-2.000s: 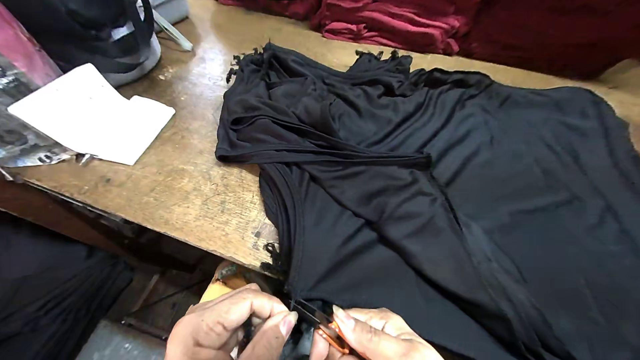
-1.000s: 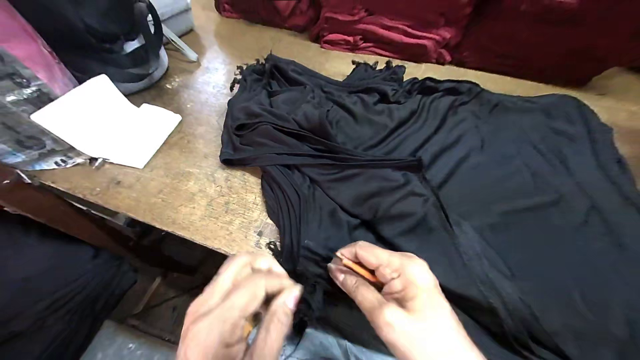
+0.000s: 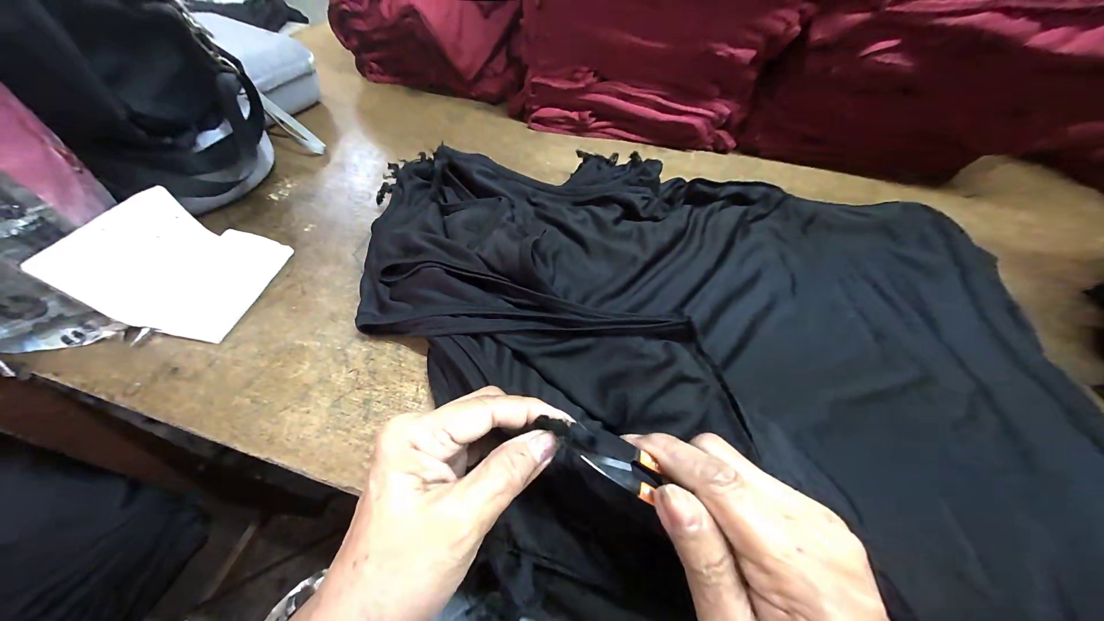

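A black garment (image 3: pixel 819 319) of thin fabric lies in folds over the wooden table (image 3: pixel 293 388) and hangs past its front edge. Small dark tufts show along its far edge. My left hand (image 3: pixel 457 483) pinches a black edge or tuft of the cloth between thumb and forefinger. In my right hand (image 3: pixel 742 517) is a pair of thread snips (image 3: pixel 625 466) with orange and black handles. Their blades point left, apart, beside the pinched bit of cloth. The rest of the handles is hidden in my right palm.
Stacks of dark red folded fabric (image 3: pixel 638 69) line the back of the table. At the left are a white sheet of paper or card (image 3: pixel 164 263), a black bag (image 3: pixel 112 86), a grey box-like object (image 3: pixel 259 56) and plastic packaging (image 3: pixel 39 259). Dark cloth (image 3: pixel 78 535) lies below the table's edge.
One second ago my hands were apart; now the snips in my right hand are at the cloth pinched by my left. The garment on the table lies much as before.
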